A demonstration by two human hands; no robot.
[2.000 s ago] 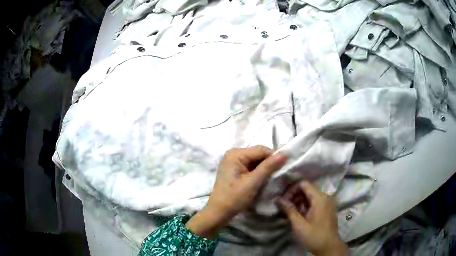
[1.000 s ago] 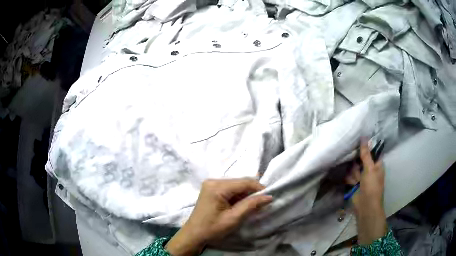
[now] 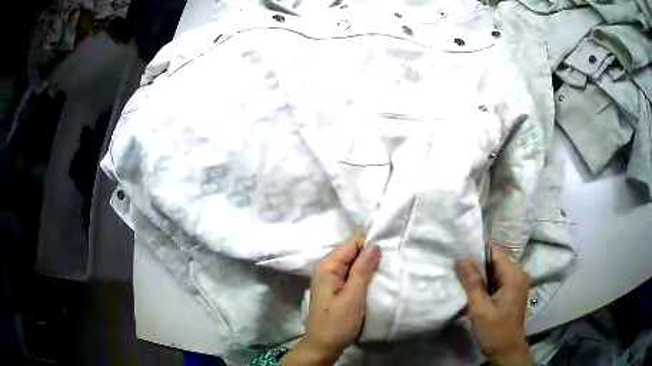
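An off-white jacket [image 3: 286, 143] with a faint grey motif lies spread over the table, a row of dark metal buttons along its far edge. My left hand [image 3: 339, 297] pinches a fold of its cloth near the front centre, thumb on top. My right hand [image 3: 495, 304] grips the right edge of the same raised panel, thumb on top, fingers partly behind the cloth. A sleeve-like length of cloth [image 3: 429, 257] with a lengthwise seam is stretched between both hands. No snips can be seen; the right palm is hidden.
The white table [image 3: 168, 304] shows at the left front and along the right. More pale jackets [image 3: 593, 121] lie crumpled at the far right. A white bin [image 3: 68, 179] stands at the left. Dark cloth [image 3: 593, 339] shows below the table's right edge.
The right hand has moved back left and now holds cloth; the dark tool with blue seen in it is out of sight. The sleeve has been drawn in from the right, and the jacket lies differently.
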